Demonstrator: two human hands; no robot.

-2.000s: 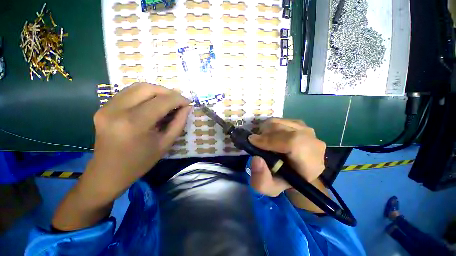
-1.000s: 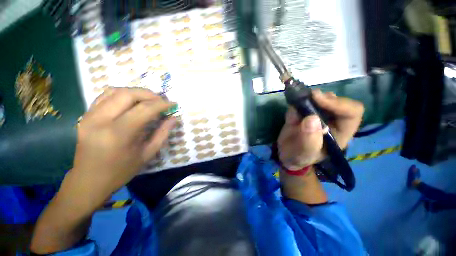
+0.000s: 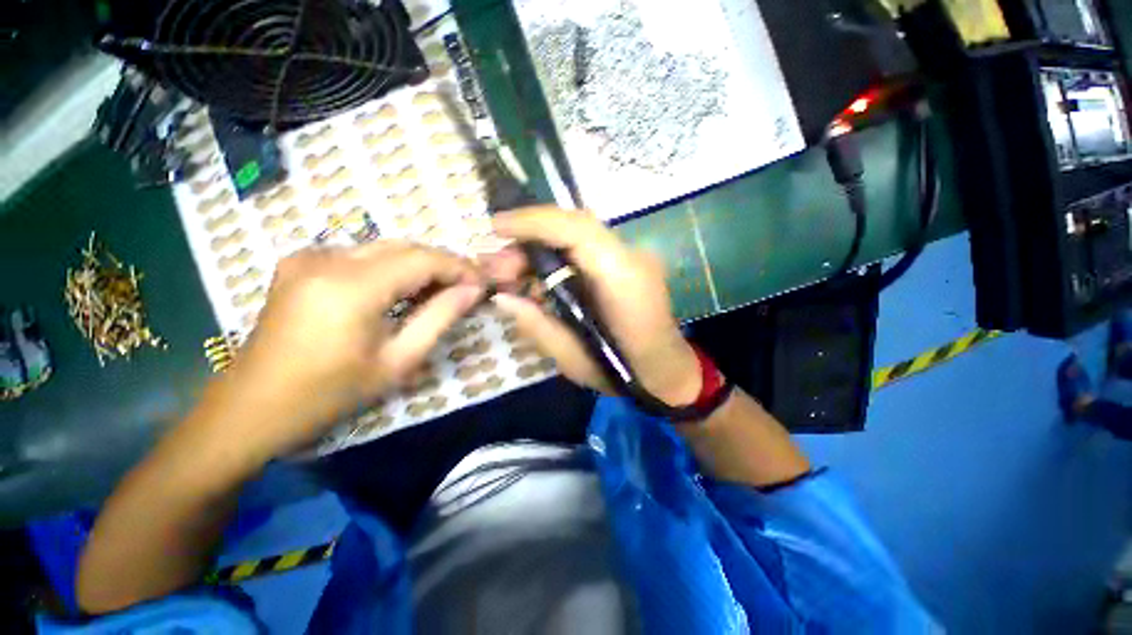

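Note:
My left hand (image 3: 354,316) is over the white work sheet (image 3: 416,223), its fingertips pinched together. The small circuit board seen in them a second ago is hidden or blurred now. My right hand (image 3: 602,292) holds the black soldering iron (image 3: 586,325), and its fingertips meet those of my left hand. The iron's metal tip is blurred and I cannot make it out. Another small blue-and-white board (image 3: 351,228) lies on the sheet just beyond my left hand. Rows of tan dumbbell shapes cover the sheet.
Loose gold pins (image 3: 109,304) lie left of the sheet, and a short row of pins (image 3: 221,352) is at its left edge. A black fan (image 3: 292,56) stands at the back. A tray of tiny metal parts (image 3: 652,93) and a red light (image 3: 857,109) are to the right.
The view has swung right, showing the fan and dark equipment. My right hand has come back from beside the parts tray to meet my left fingertips, still holding the iron.

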